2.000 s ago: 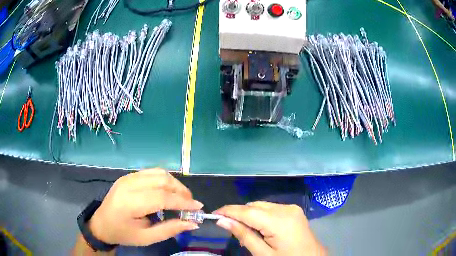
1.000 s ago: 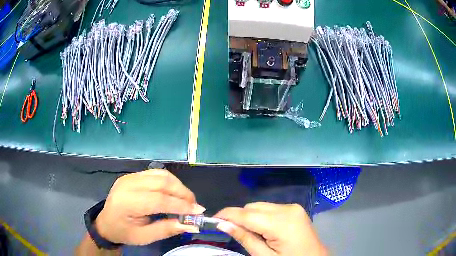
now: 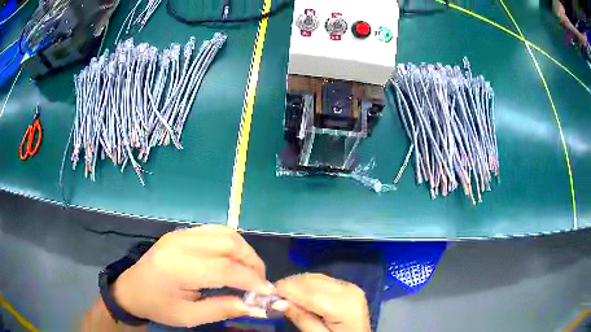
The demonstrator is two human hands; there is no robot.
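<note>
My left hand (image 3: 191, 279), with a dark band at the wrist, pinches a clear modular plug (image 3: 258, 301) between thumb and fingertips, below the bench edge. My right hand (image 3: 321, 301) meets it from the right, its fingertips closed at the plug's right end. The grey cable is hidden by the right fingers, and the wire cores are too small to tell. Both hands are bare and touch or nearly touch each other over my lap.
The crimping machine (image 3: 343, 48) stands mid-bench, clear film (image 3: 372, 181) at its front. Grey cable piles lie left (image 3: 123, 104) and right (image 3: 447, 130). Orange-handled snips (image 3: 30, 138) lie far left, near a dark bench machine (image 3: 68, 42). A person's arm shows top right.
My right hand has moved left, closer to my left hand, and the cable between them no longer shows. The plug looks turned. The camera view has shifted a little.
</note>
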